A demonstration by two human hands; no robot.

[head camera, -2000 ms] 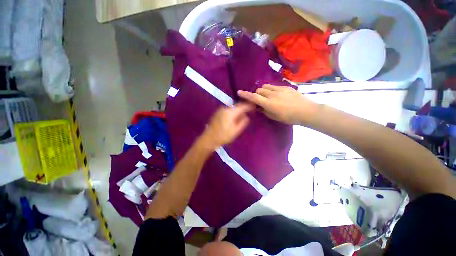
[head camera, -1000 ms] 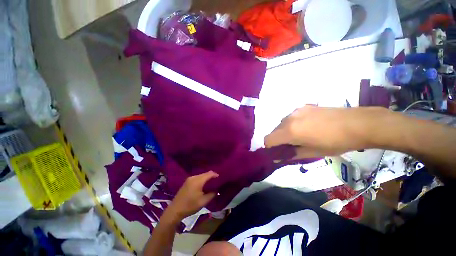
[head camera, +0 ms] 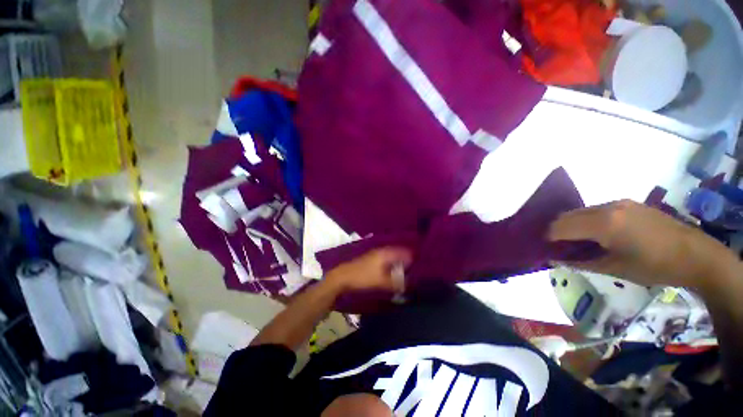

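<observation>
A large maroon garment panel (head camera: pixel 383 122) with a pale reflective band lies over the white table (head camera: pixel 619 155) and hangs down toward my lap. Its near edge is folded up between my hands. My left hand (head camera: pixel 376 273) grips the fold at its left part, close to my shirt. My right hand (head camera: pixel 623 236) grips the cloth further right, beside the sewing machine head (head camera: pixel 582 297). The fingertips of both hands are partly hidden by cloth. The needle area of the machine cannot be made out.
A cut bundle (head camera: pixel 244 216) with white patches is heaped left of the table, beside blue cloth (head camera: pixel 265 118). A pale bin (head camera: pixel 721 81) with red cloth (head camera: pixel 566 41) and a white round object (head camera: pixel 649 68) stands behind. A yellow basket (head camera: pixel 72 130) is far left.
My hands first lay on the flat panel, then took hold of its near part. Now the cloth is stretched between them, nearer my body. The camera view has also shifted.
</observation>
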